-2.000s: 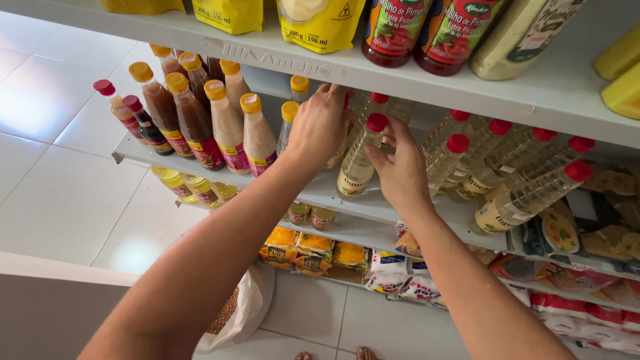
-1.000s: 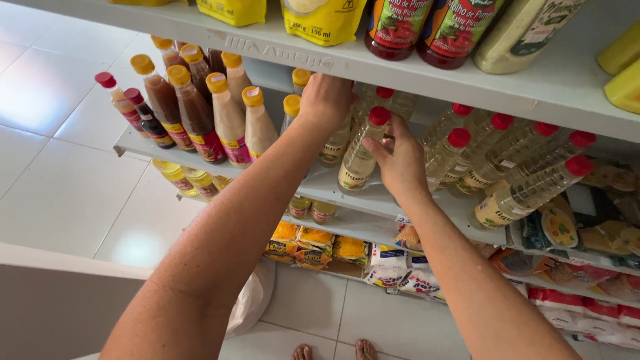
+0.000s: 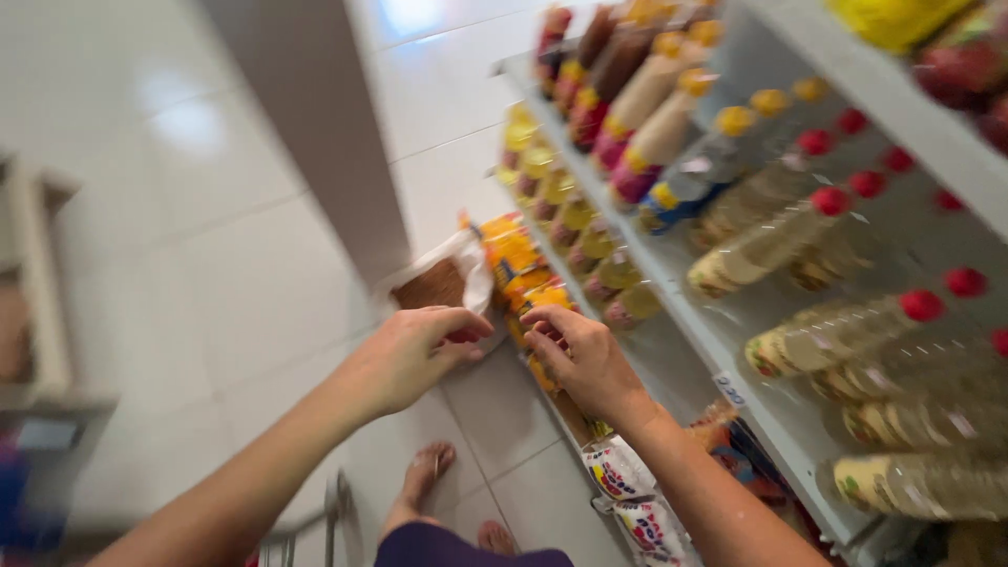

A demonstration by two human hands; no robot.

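Note:
My left hand (image 3: 421, 354) is held over the floor, fingers curled and apart, with nothing in it. Facing it, my right hand (image 3: 587, 358) hangs in front of the lower shelves, its fingers loosely bent and empty. A gap separates the two. To their right, a clear bottle with a red cap (image 3: 760, 244) stands on the metal shelf (image 3: 669, 291) among several like it. Sauce bottles with yellow caps (image 3: 650, 118) fill the far end of that shelf. The picture is blurred by motion.
An open white sack (image 3: 475, 276) of brown contents stands on the floor beyond my hands. Yellow packets (image 3: 516, 252) and white packets (image 3: 622, 472) line the bottom shelf. A grey post (image 3: 315, 118) rises at the upper left. Metal cart bars (image 3: 335, 500) show at the lower left.
Both hands have come away from the red-capped bottle they were at on the shelf and are now over the floor. The view has swung strongly left and tilted.

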